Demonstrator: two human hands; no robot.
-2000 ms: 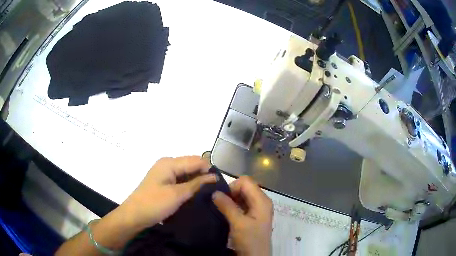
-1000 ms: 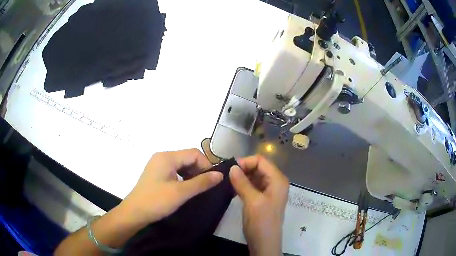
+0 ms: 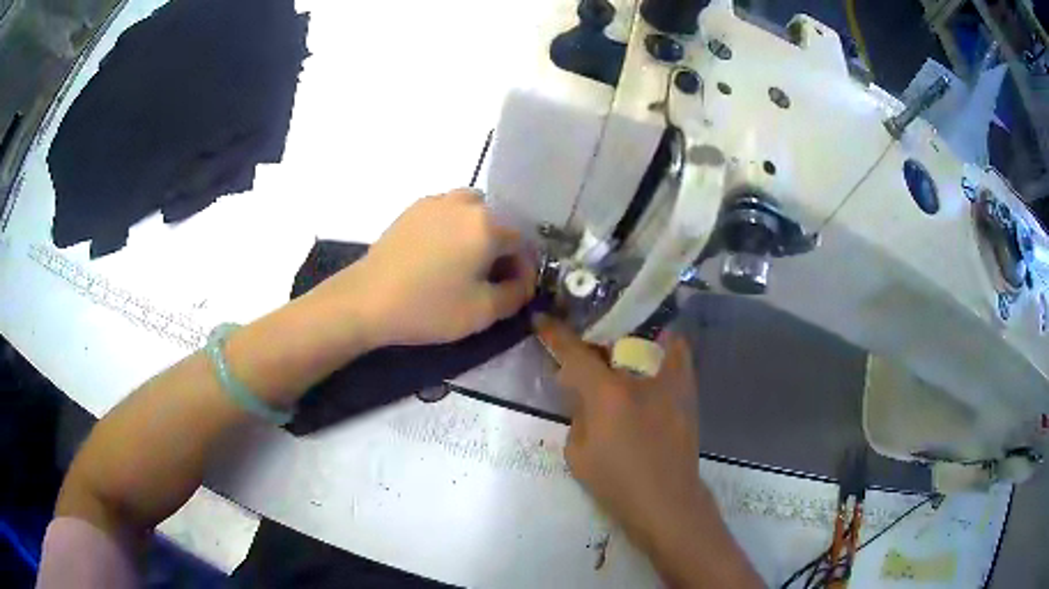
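A black fabric piece (image 3: 385, 371) lies across the table's front part, under my left forearm, with its right end at the presser foot (image 3: 548, 276) of the white sewing machine (image 3: 794, 247). My left hand (image 3: 454, 270) is on top of the fabric just left of the foot, its fingers bent and holding the cloth. My right hand (image 3: 627, 414) is below the needle area, with its index finger reaching to the fabric's edge at the foot. Its other fingers are partly hidden behind the cream knob (image 3: 637, 357). The needle is not clearly visible.
A stack of black cut panels (image 3: 173, 121) lies at the far left of the white table (image 3: 380, 127). Orange-handled snips (image 3: 845, 535) with dark cord lie at the lower right. Dark cloth (image 3: 328, 564) hangs at the near edge.
Both hands have moved forward from the near edge to the presser foot, carrying the black fabric. The fabric now lies flat along the table front. The view has moved closer to the machine.
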